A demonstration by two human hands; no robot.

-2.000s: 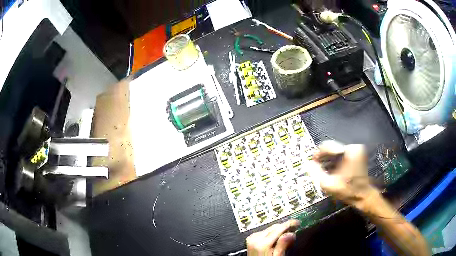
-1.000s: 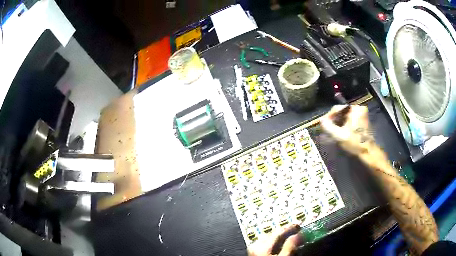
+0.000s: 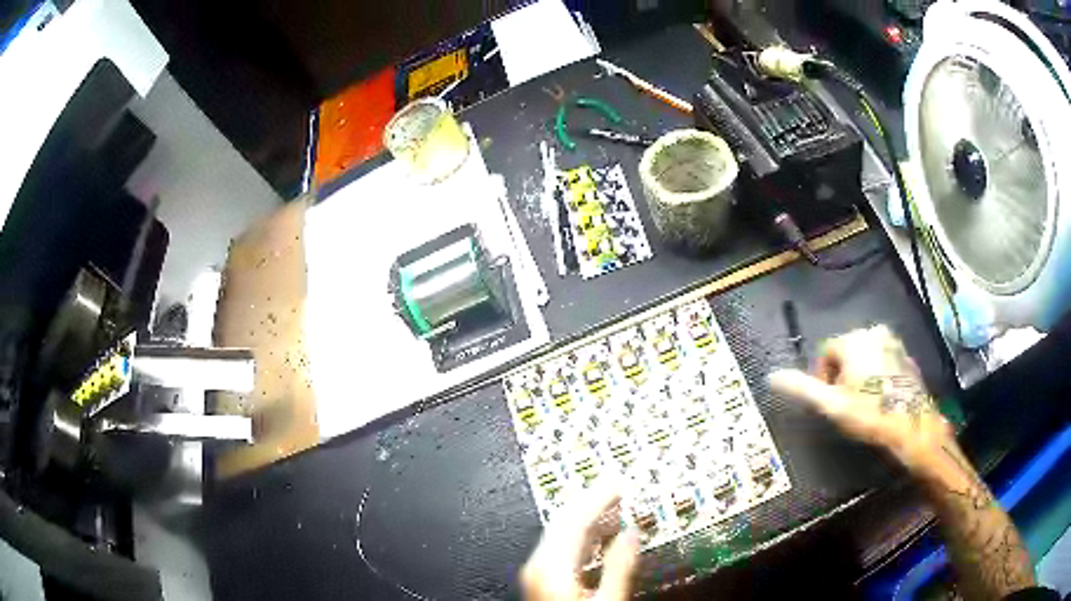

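A white PCB panel (image 3: 646,411) with rows of yellow and black parts lies face up on the black mat. My left hand (image 3: 584,552) is blurred over its near left edge, fingers apart; whether it touches the panel is unclear. My right hand (image 3: 863,382) is to the right of the panel, thumb and fingers apart, holding nothing. A slim black pen-shaped tool (image 3: 792,328) lies on the mat between the panel and the soldering station (image 3: 781,129).
A solder spool (image 3: 450,285) stands on white paper. Conveyor rails (image 3: 194,399) are at left. Behind are a clear-yellow jar (image 3: 428,141), a rough grey pot (image 3: 689,188), green cutters (image 3: 587,117) and a smaller board (image 3: 601,220). A white fan (image 3: 981,170) and blue bin (image 3: 1010,517) are at right.
My right hand has moved from near the station down and right, and is now empty. The black tool now lies on the mat. My left hand has moved slightly left and its fingers have opened.
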